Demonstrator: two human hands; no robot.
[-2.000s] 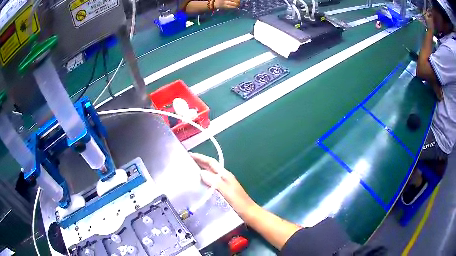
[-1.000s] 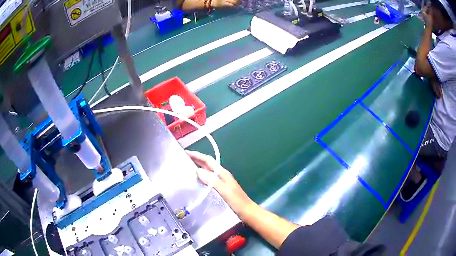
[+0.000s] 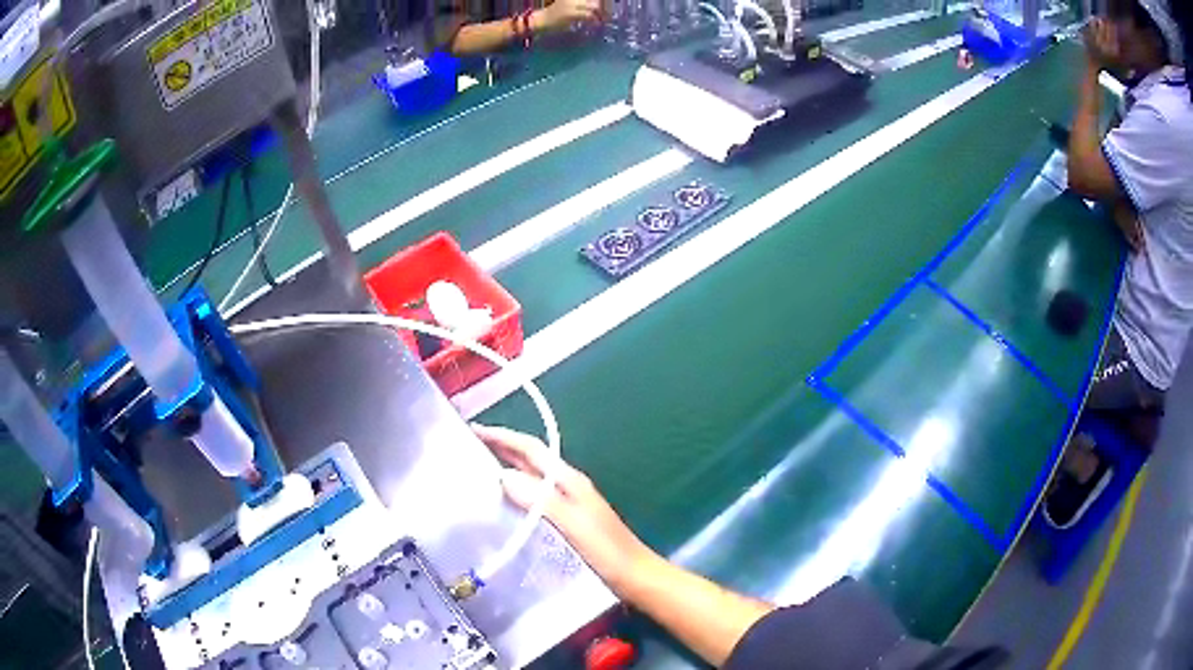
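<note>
My right hand (image 3: 547, 495) rests at the right edge of the silver machine plate (image 3: 523, 609), fingers slightly apart, holding nothing. A white hose (image 3: 555, 425) curves over it to a brass-coloured fitting (image 3: 465, 584). The dark grey housing (image 3: 432, 626) with small pale parts lies in the white fixture (image 3: 236, 609), cut off by the lower picture edge. Two translucent syringes (image 3: 124, 295) in blue brackets (image 3: 216, 360) stand tilted in view above the fixture's back, beside a blue bar (image 3: 249, 560). My left hand is not in view.
A red button (image 3: 608, 653) is at the plate's front right corner. A red bin (image 3: 449, 380) stands behind the plate. A three-ring panel (image 3: 654, 228) and black block (image 3: 785, 87) lie on the green surface. A person (image 3: 1151, 196) sits at right; another's arm (image 3: 504, 29) reaches in.
The camera view has shifted a little, so most things sit slightly further left and many lower. My right hand keeps its place on the plate edge. The housing stays in the fixture.
</note>
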